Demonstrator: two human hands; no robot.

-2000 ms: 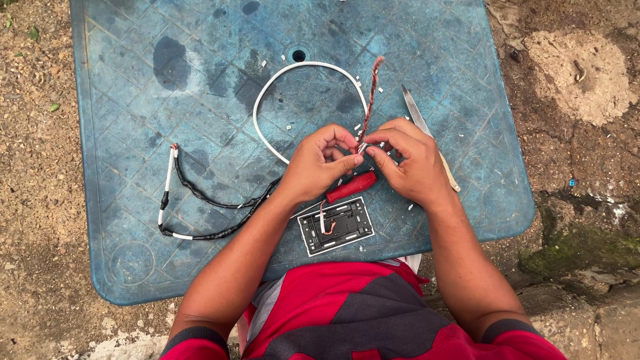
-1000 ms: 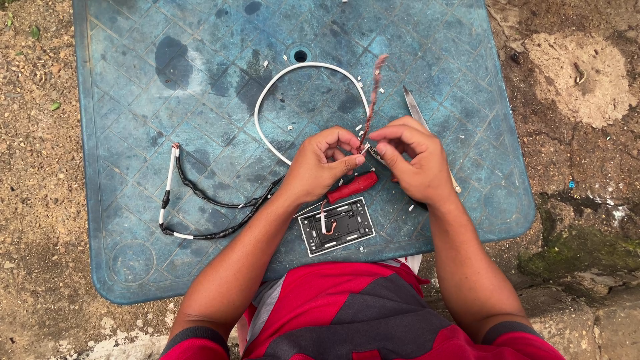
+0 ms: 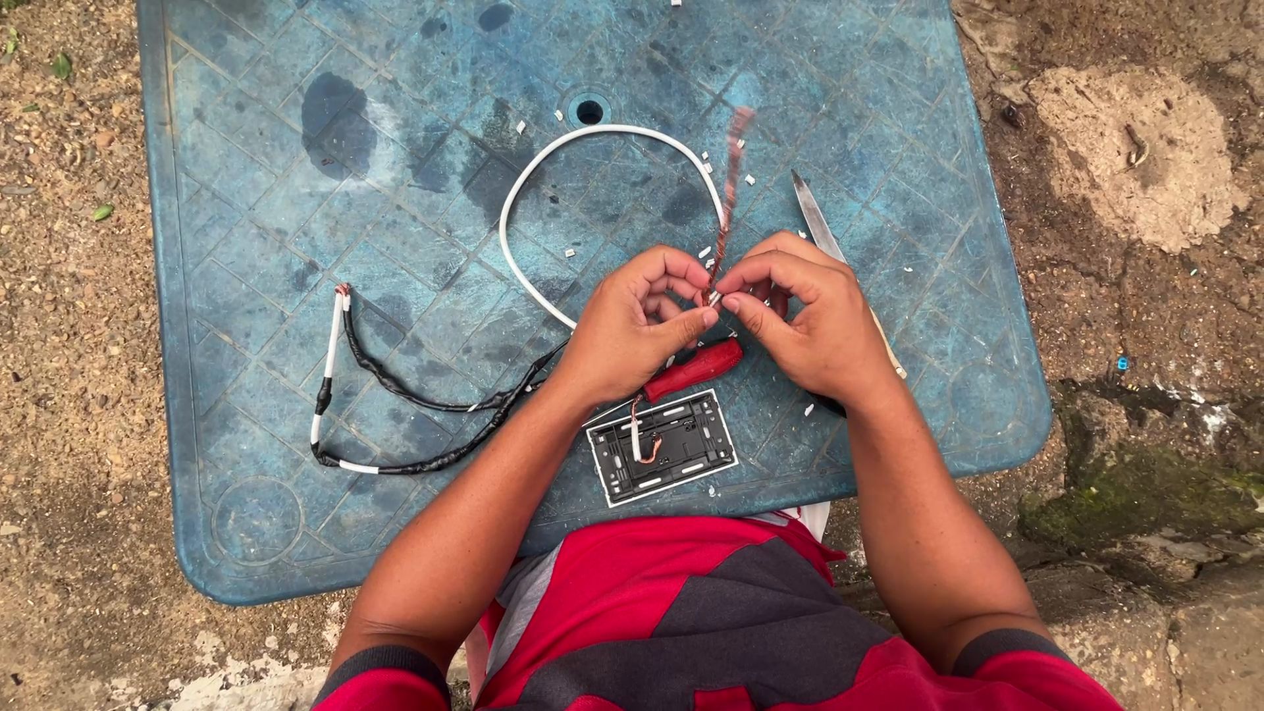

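Note:
My left hand (image 3: 642,321) pinches the lower end of a twisted reddish copper wire bundle (image 3: 731,197), whose blurred tip points up and away. Opposite it, my right hand (image 3: 805,316) grips a short white wire piece (image 3: 715,296) at the same spot; the fingertips nearly meet. A white cable (image 3: 523,188) curves in a loop behind my hands. Just below them lies a screwdriver with a red handle (image 3: 696,369). Nearer my body is a black socket or switch plate with a white rim (image 3: 681,444), a short white wire with bare copper (image 3: 637,434) lying over it.
Left on the blue plastic table (image 3: 237,395) lies a cable wrapped in black tape (image 3: 425,466), with bare copper at one end. A knife (image 3: 818,217) lies beyond and beside my right hand. White insulation scraps are scattered about, and the table has a round hole (image 3: 590,111).
The fingers of my right hand have shifted slightly around the wire joint. My left hand stays at the base of the copper bundle, and the things on the table lie as before.

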